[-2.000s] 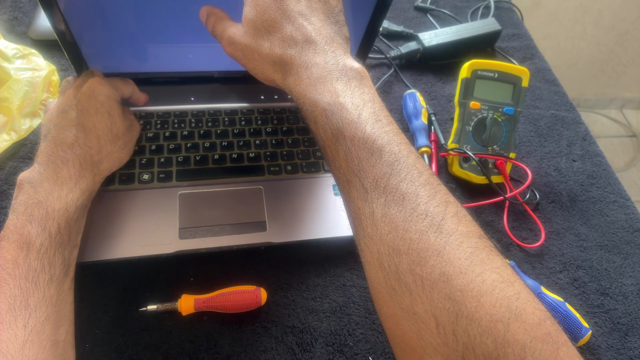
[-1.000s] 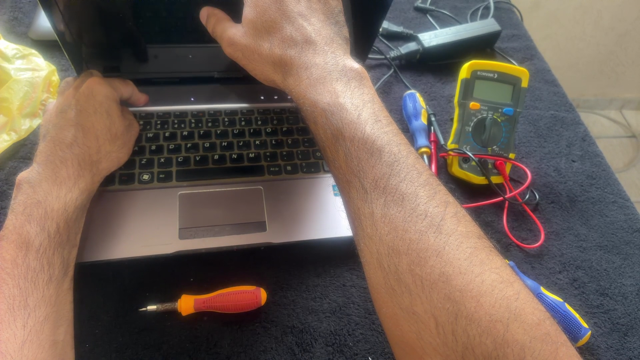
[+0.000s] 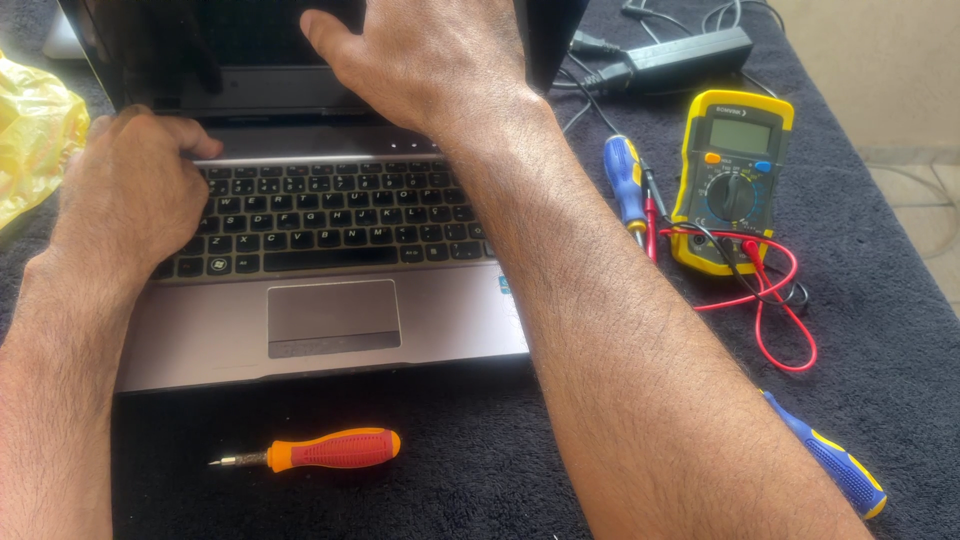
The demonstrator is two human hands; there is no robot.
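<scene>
An open laptop (image 3: 337, 300) sits on a dark towel-like cloth, its screen (image 3: 255, 75) black. My left hand (image 3: 135, 180) rests at the laptop's upper left edge, thumb extended above the keyboard (image 3: 330, 217); its other fingers are partly hidden, so its hold is unclear. Raised in front of the screen, my right hand (image 3: 427, 60) has its thumb spread, and its fingers run out of the frame's top. Below the laptop lies a red and orange screwdriver (image 3: 337, 450), tip to the left.
A yellow multimeter (image 3: 731, 180) with red and black leads lies at right, beside a blue screwdriver (image 3: 624, 176). Behind it is a black power adapter (image 3: 690, 56) with cables. Another blue handle (image 3: 832, 457) lies by my right forearm. A yellow plastic bag (image 3: 34, 142) is at left.
The laptop screen was lit blue two seconds ago and has turned black. Both hands have stayed in place.
</scene>
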